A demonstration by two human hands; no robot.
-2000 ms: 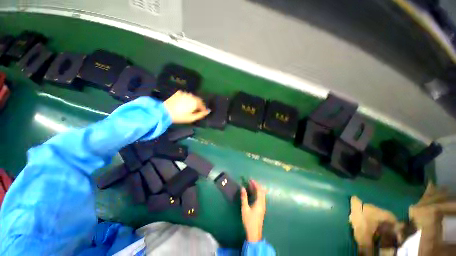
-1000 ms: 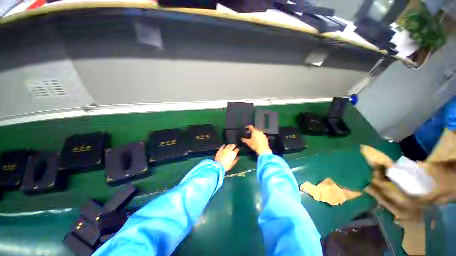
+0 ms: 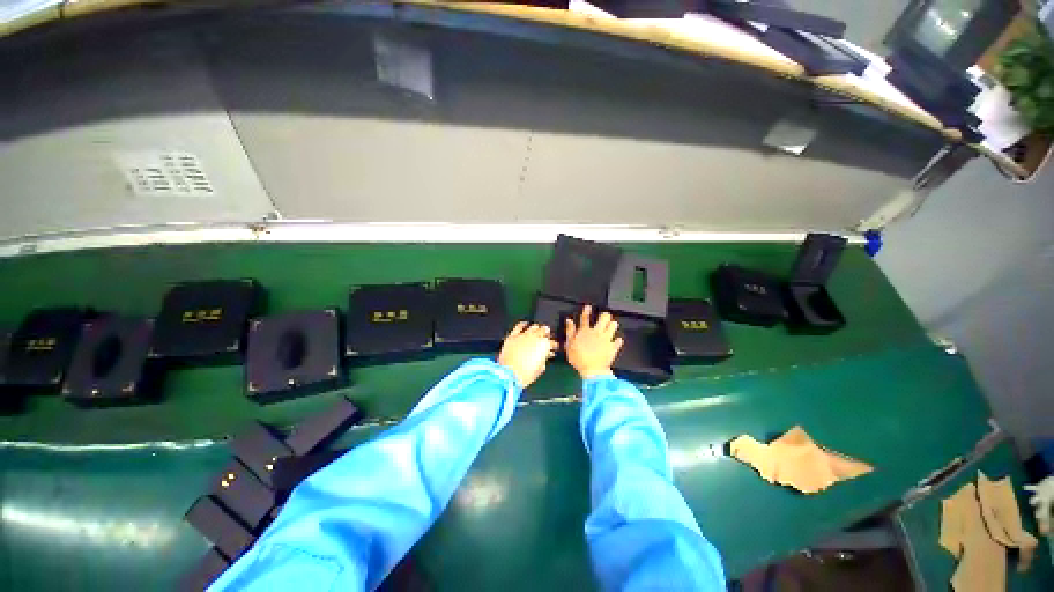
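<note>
An open black gift box (image 3: 548, 309) stands on the raised green strip, its dark panel (image 3: 581, 268) upright behind it. My left hand (image 3: 528, 354) rests at its front left side, fingers a little apart. My right hand (image 3: 593, 343) lies palm down over its right part, fingers spread, fingertips at the opening. The hands hide much of the box and its contents; no small inner box shows in either hand. Touching on the right is another open gift box (image 3: 643, 349) with a slotted insert panel (image 3: 638, 285) upright behind.
Closed gift boxes (image 3: 391, 320) and boxes with oval cut-outs (image 3: 294, 354) line the strip at left. Small black inner boxes (image 3: 244, 490) lie heaped at lower left. More gift boxes (image 3: 749, 294) stand at right. Torn brown paper (image 3: 801, 459) lies on the lower green surface (image 3: 520, 497).
From reaching left and holding something dark near the heap, my hands have moved to the open box. The dark block in my right hand a second ago no longer shows; its fingers have spread.
</note>
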